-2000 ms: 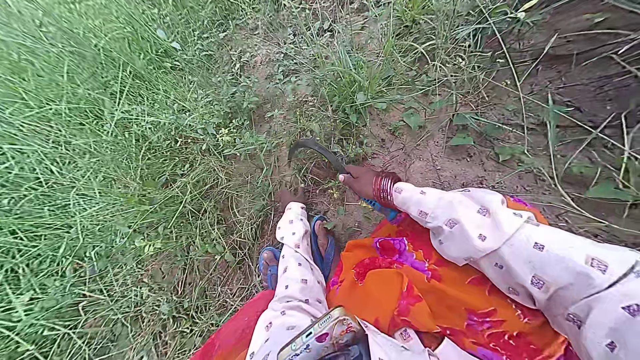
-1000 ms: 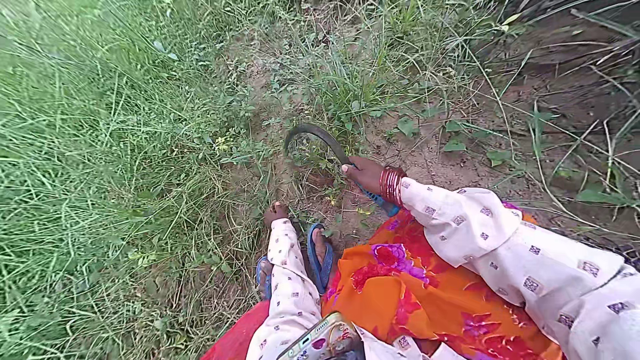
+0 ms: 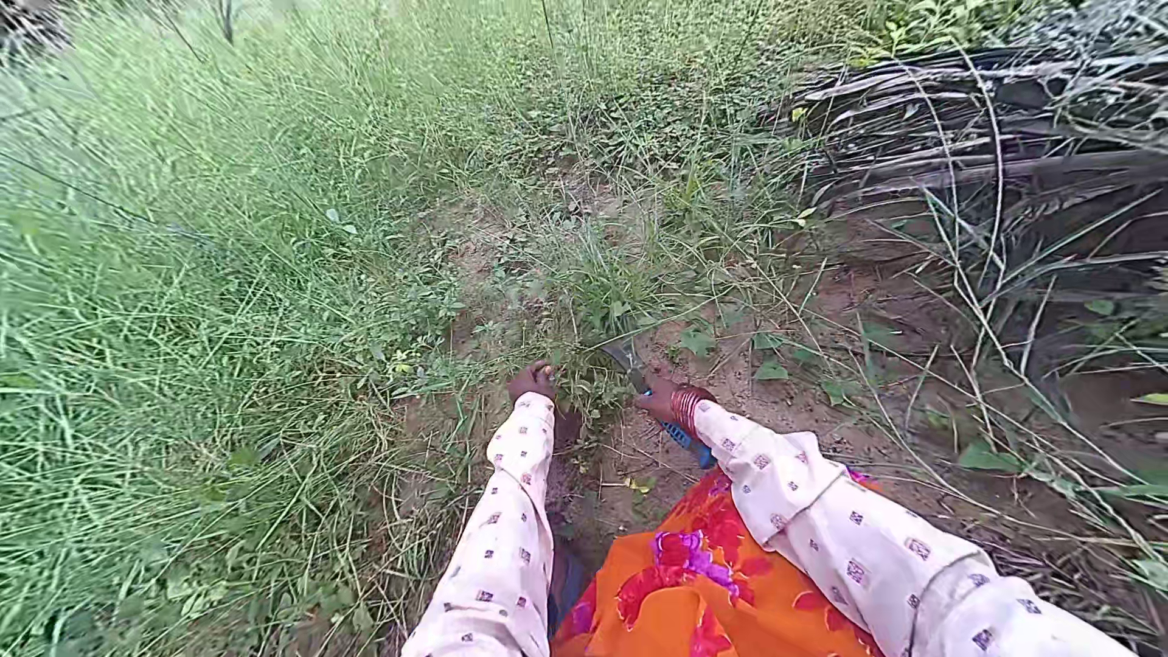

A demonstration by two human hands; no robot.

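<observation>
Red bangles circle the wrist of my right hand [image 3: 657, 399], which grips the handle of a sickle [image 3: 625, 354]. Its blade points up and left into a tuft of grass [image 3: 611, 287], and most of the curve is hidden there. To the left, my left hand [image 3: 532, 380] has its fingers curled at the edge of low weeds [image 3: 584, 383]; whether stems are inside them cannot be made out. A blue perforated handle or sandal part [image 3: 686, 444] shows just below my right wrist.
Tall green grass [image 3: 228, 301] covers the left side. At the upper right lies a heap of dry stalks and leaves [image 3: 985, 137]. Bare soil [image 3: 757, 401] with small creeping plants runs beside my right hand. Orange flowered cloth [image 3: 657, 584] covers my lap.
My left hand has come forward to the weeds beside the sickle. The sickle's curved blade, plain in view before, is now mostly hidden by grass. The view has tilted up, showing more ground ahead.
</observation>
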